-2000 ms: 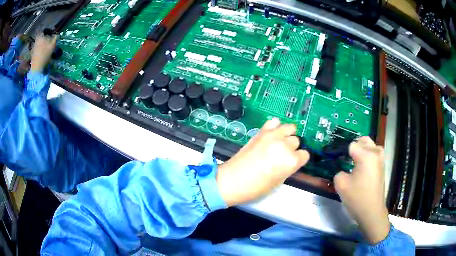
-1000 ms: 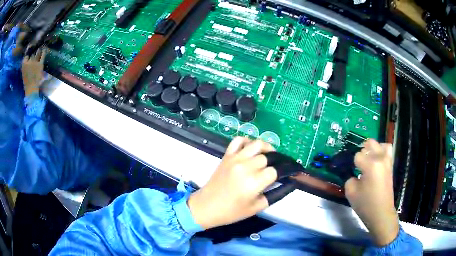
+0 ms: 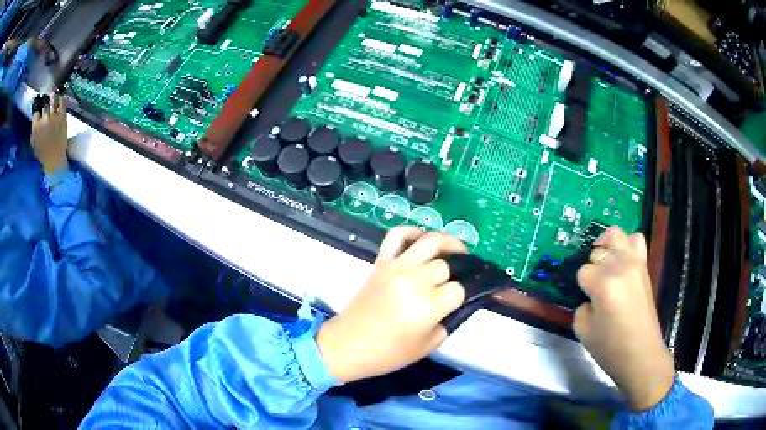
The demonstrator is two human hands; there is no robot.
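A large green circuit board (image 3: 495,214) lies in a dark frame. Several black cylinder capacitors (image 3: 356,154) stand in a double row near its near edge. Pale printed circles (image 3: 392,208) beside them are bare. My left hand (image 3: 395,294) is at the near edge, its fingers closed on a black item (image 3: 474,281) of unclear type that reaches toward the right. My right hand (image 3: 617,294) is over the board's near right corner, fingers bent together over dark parts. Its fingertips are partly hidden, so I cannot tell if it holds something. Small blue-black components (image 3: 548,267) sit between the hands.
A reddish-brown side bar (image 3: 267,77) separates this board from another green board (image 3: 139,80) on the left. Another person's hand (image 3: 50,134) is at the left rail. A pale near rail (image 3: 210,214) runs below the boards. Dark rails and another board edge lie at right.
Since two seconds ago, my left hand has moved left and down with the black item, staying there over the last second. The other person's hand has moved down off the left board.
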